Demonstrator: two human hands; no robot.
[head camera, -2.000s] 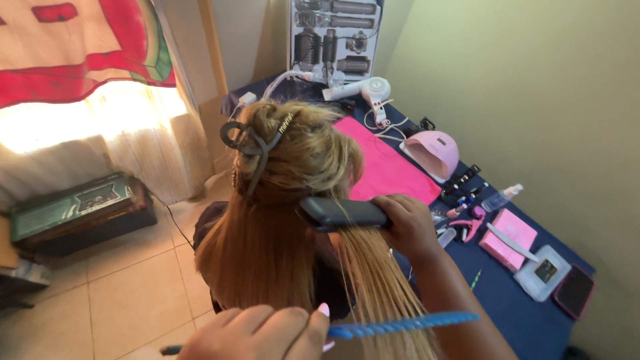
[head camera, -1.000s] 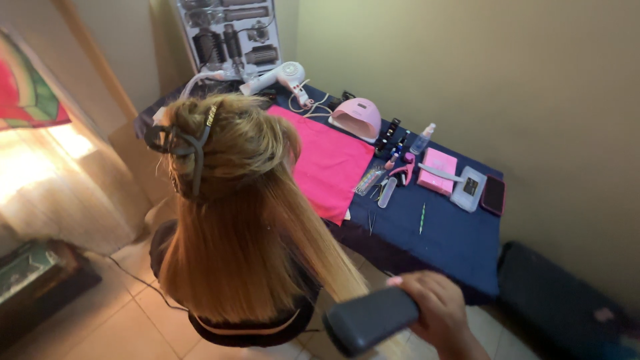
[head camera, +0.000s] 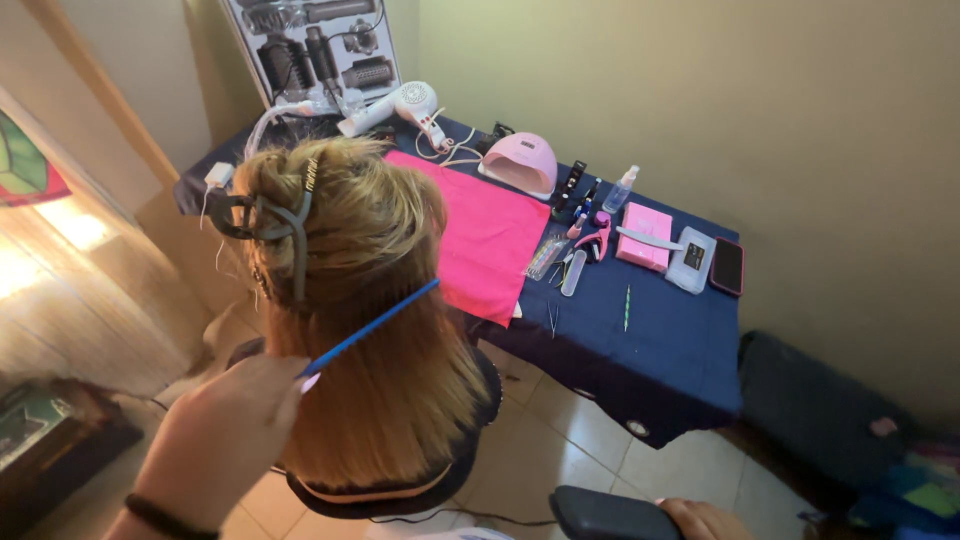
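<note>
A seated person with long light-brown hair is seen from behind, the upper hair twisted up in a dark claw clip. My left hand is closed on a blue comb, which lies slantwise against the back of the hair. Low in the view my right hand grips a black hair straightener, held away from the hair to the right. Only part of that hand and tool shows at the frame's lower edge.
On the blue-covered table lie a pink cloth, white hair dryer, pink nail lamp, pink box, spray bottle and phone. A cord crosses the tiled floor; a dark case stands right.
My left hand has come back into view with the blue comb, now against the hair. The straightener has moved off the hair toward the lower right, and the side strand hangs loose with the rest.
</note>
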